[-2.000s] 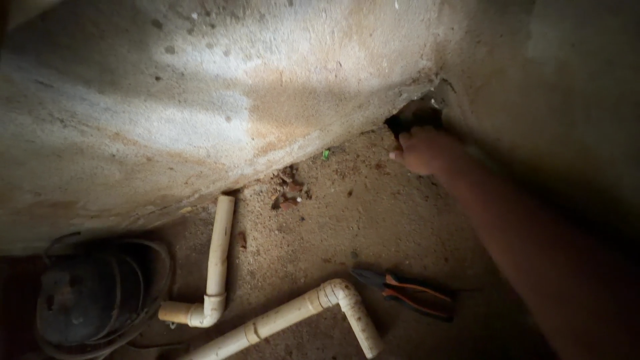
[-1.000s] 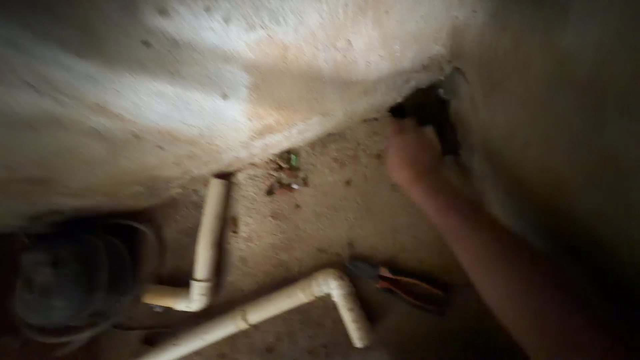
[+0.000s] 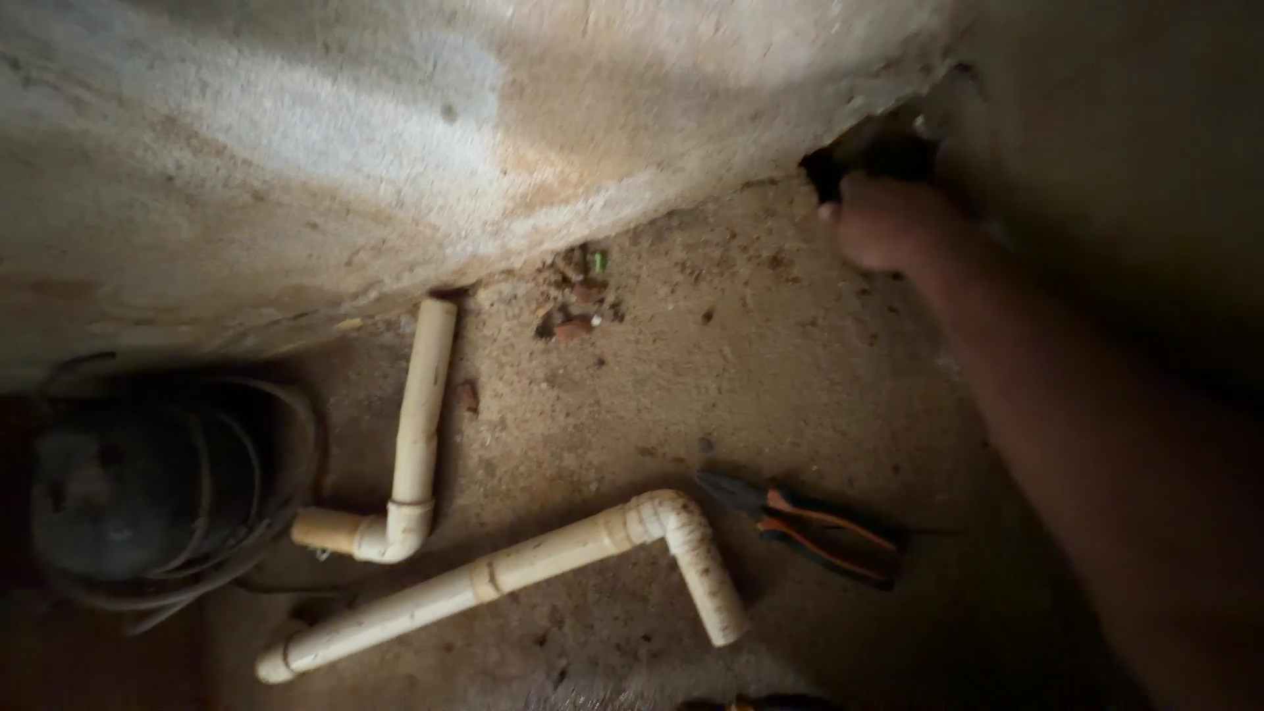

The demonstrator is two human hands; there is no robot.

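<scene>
My right hand reaches in from the right to a dark hole in the corner where the walls meet the floor. Its fingertips are lost in the shadow of the hole, so whether they hold anything is hidden. Combination pliers with black and orange handles lie on the floor below the hand. Left of them rests a long cream plastic pipe with elbow fittings. A shorter elbowed pipe lies nearer the wall. My left hand is outside the picture.
Rubble bits and a small green piece lie by the foot of the wall. At the left sits a dark rounded object with a cable or hose looped around it. Something dark shows at the bottom edge.
My right hand has shifted about at the hole's mouth. The small green piece now lies at the rubble; two seconds ago it was apart from it, to the right.
</scene>
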